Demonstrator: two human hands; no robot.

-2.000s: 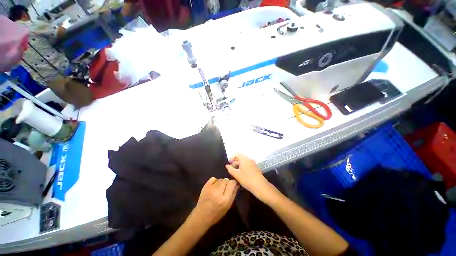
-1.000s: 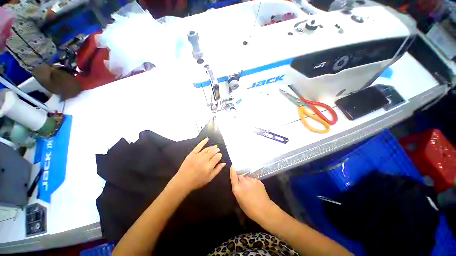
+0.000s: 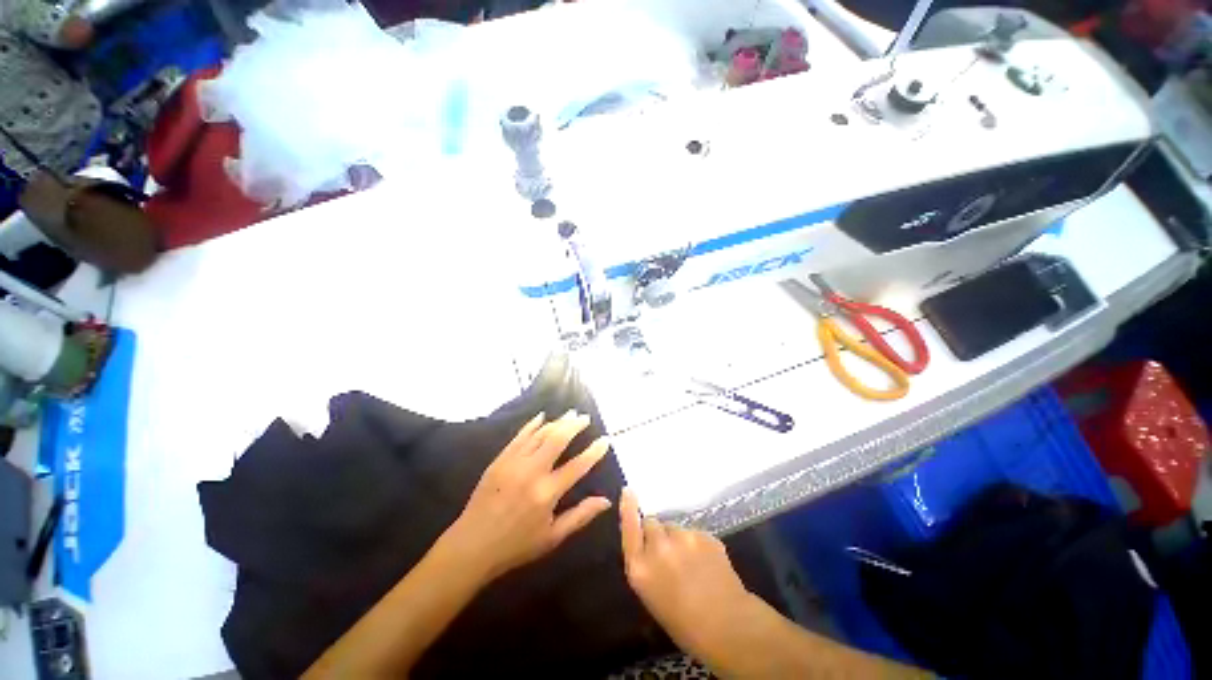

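Note:
Dark cloth (image 3: pixel 386 511) lies left and in front of the needle, its upper corner at the presser foot (image 3: pixel 598 326) of the white sewing machine (image 3: pixel 744 186). My left hand (image 3: pixel 525 498) lies palm down on the cloth just below the presser foot, fingers slightly spread. My right hand (image 3: pixel 678 565) pinches the cloth's right edge at the front of the table. The cloth under my palms and the needle tip are hidden or too bright to tell.
Thread snips (image 3: pixel 747 404), red and orange scissors (image 3: pixel 871 348) and a black phone (image 3: pixel 990 308) lie at right. A blue crate (image 3: pixel 930 485) with dark cloth and a red stool (image 3: pixel 1146 438) stand beyond the table edge. Sheer white material (image 3: pixel 319 93) lies behind.
My left hand has gone from gripping beside my right hand to lying flat on the cloth nearer the needle. My right hand stays at the cloth's edge. The view has shifted.

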